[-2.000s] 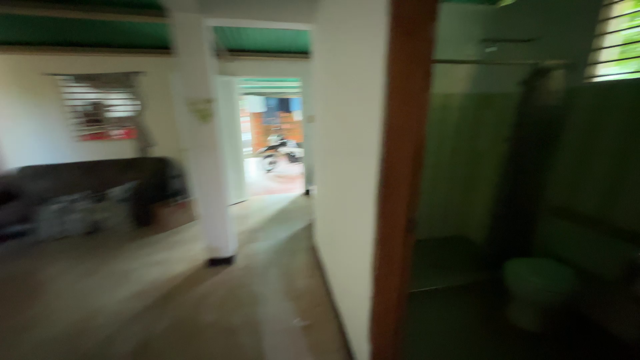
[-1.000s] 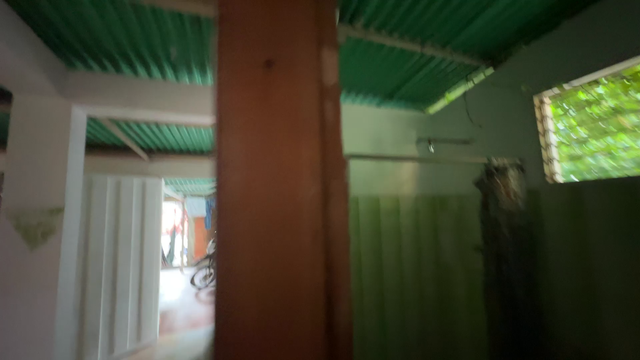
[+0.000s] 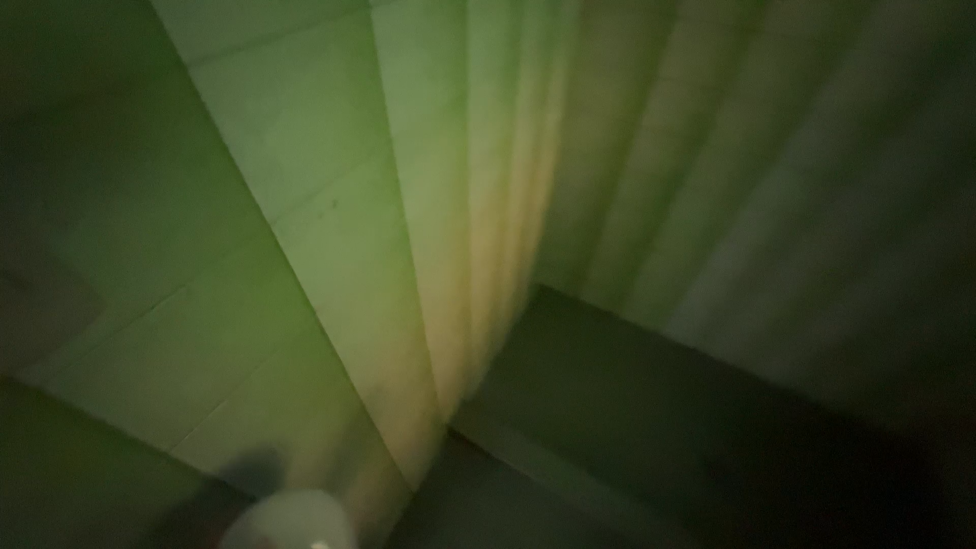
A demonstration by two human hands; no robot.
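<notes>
Neither my left hand nor my right hand shows in the head view, so what they hold or touch is hidden. The picture is dark and blurred. At the bottom left a pale rounded object [image 3: 293, 522] is cut off by the frame's edge; it is too blurred to name for certain. Behind it a dark shadow falls on the green wall panels [image 3: 328, 191].
Tall panels meet in a corner near the middle, with dim ribbed panels [image 3: 686, 191] on the right. Below them lies a dark floor [image 3: 610, 396], crossed by a low raised edge [image 3: 534, 461].
The view has moved from the doorway with its reddish-brown frame to the green panelled corner and floor. The doorway, the window and the outer room are out of sight now.
</notes>
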